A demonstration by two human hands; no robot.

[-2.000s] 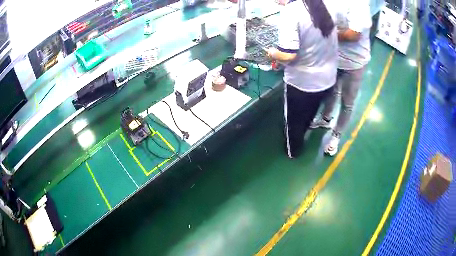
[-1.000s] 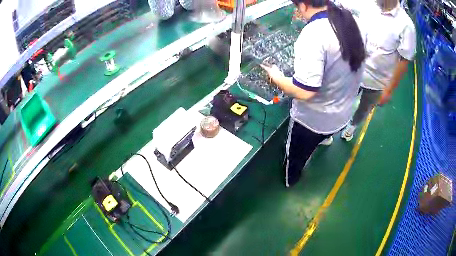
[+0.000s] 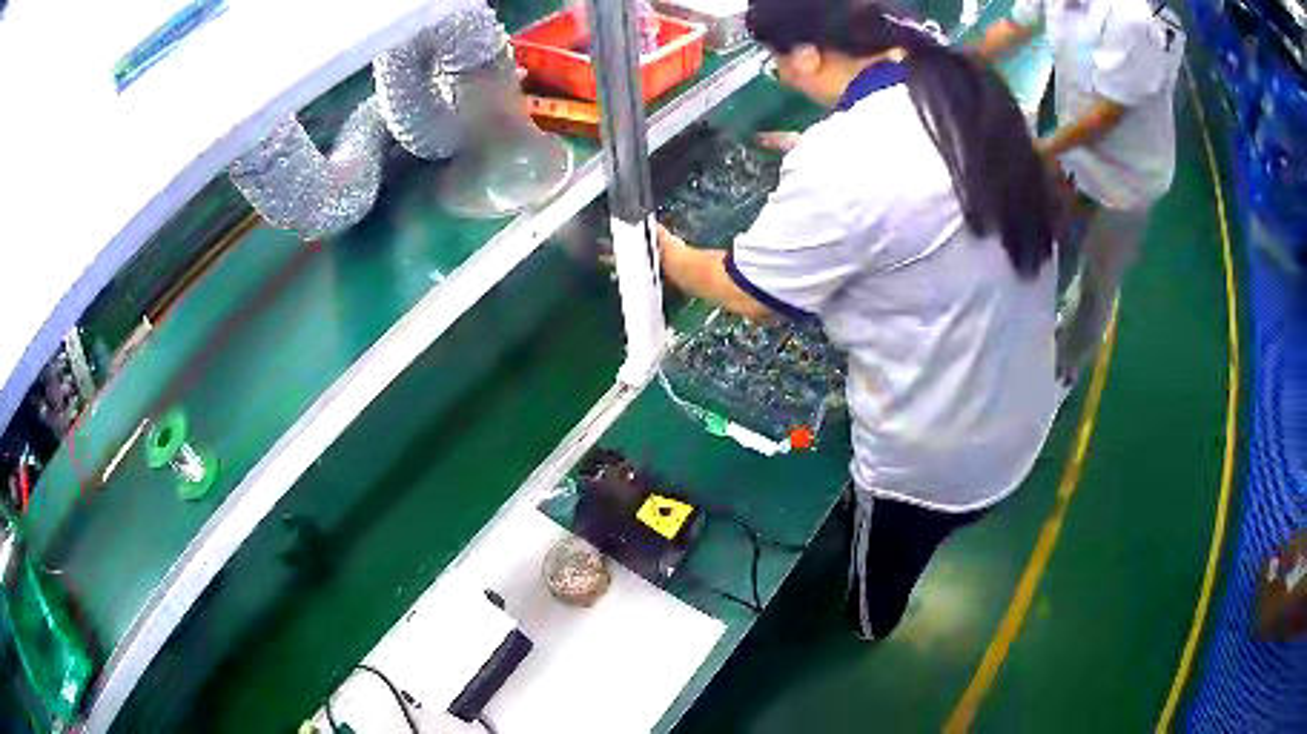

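Neither of my hands shows. Nearest in front of me is the green bench with a white sheet (image 3: 631,653) on it. A white box-like unit with a dark edge (image 3: 456,648) stands on the sheet, with black leads at the lower edge. A round brown item (image 3: 575,571) sits near the sheet's upper end. A black unit with a yellow label (image 3: 631,516) lies beyond it, its black cord trailing to the bench's right edge.
A person in a pale shirt (image 3: 932,287) leans over trays of small parts (image 3: 753,373) by a white post (image 3: 639,301). Another person (image 3: 1118,129) stands behind. Also in view are an orange crate (image 3: 609,65), silver ducting (image 3: 323,179), a green spool (image 3: 182,455) and yellow floor lines.
The view has moved along the bench toward the people. The nearer black unit has left the picture. The person in front now leans forward with arms stretched over the trays.
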